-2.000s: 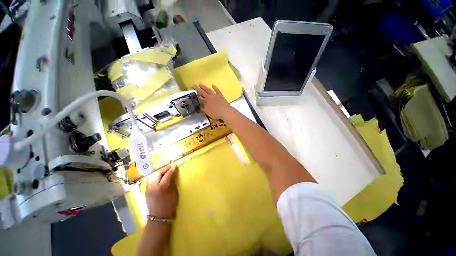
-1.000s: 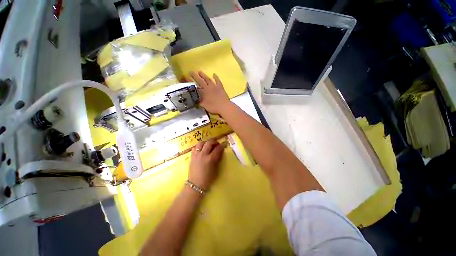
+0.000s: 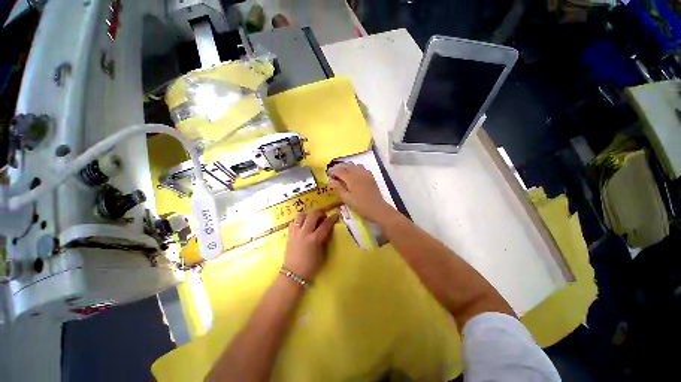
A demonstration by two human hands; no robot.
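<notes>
A large yellow garment panel (image 3: 343,306) lies flat in front of me, its top edge along the yellow clamp bar (image 3: 280,215) with black handwriting. My left hand (image 3: 308,240) lies on the panel near the bar's right part, fingertips at the bar. My right hand (image 3: 358,190) is at the bar's right end, fingers bent together; whether they pinch anything is unclear. The silver clamp mechanism (image 3: 280,153) sits behind the bar. More yellow fabric (image 3: 321,112) lies behind it.
The white machine head (image 3: 97,224) stands at left, with a white curved tube (image 3: 203,216) before the bar. A tablet (image 3: 455,97) stands on the white table (image 3: 478,224) at right. Yellow pieces (image 3: 564,276) hang at the right edge. Yellow pieces in clear plastic (image 3: 220,104) lie behind the clamp.
My left hand has moved right along the bar. My right hand has left the clamp mechanism and come down to the bar's right end.
</notes>
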